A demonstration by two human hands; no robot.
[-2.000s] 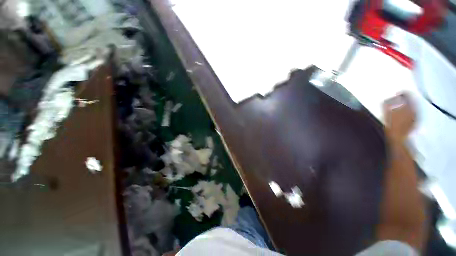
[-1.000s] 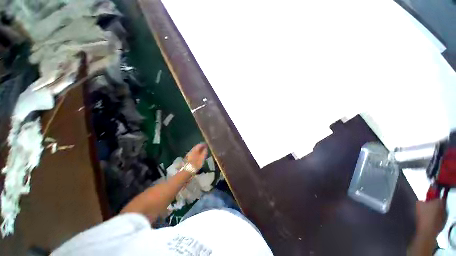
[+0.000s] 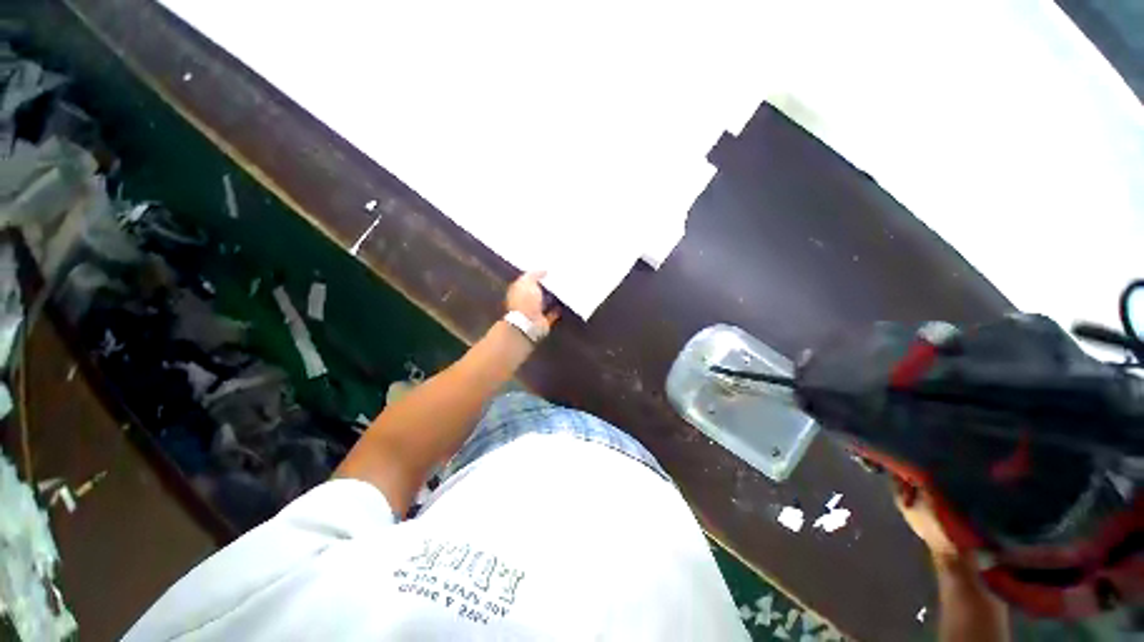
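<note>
The white fabric lay (image 3: 502, 138) covers much of the dark brown table (image 3: 803, 226) and has a stepped cut edge. My left hand (image 3: 528, 301) is at the near corner of the lay, touching its edge; the fingertips are partly hidden. The red and black cutting machine (image 3: 979, 414) is at the right. Its grey base plate (image 3: 753, 433) lies on the bare table, apart from the lay. My right hand (image 3: 926, 512) is on the red handle beneath the motor body, which hides most of the fingers. The knife blade cannot be made out clearly.
Small white scraps (image 3: 831, 514) lie on the table by the base plate. Heaps of offcuts (image 3: 188, 389) lie over the green floor or shelf (image 3: 257, 270) at the left. A brown board (image 3: 94, 502) stands at the lower left. A black cable (image 3: 1110, 336) shows at the right edge.
My left hand has come up from beside the table edge to the lay's corner. The machine has moved closer over the bare table, with my right hand on it. The view has turned.
</note>
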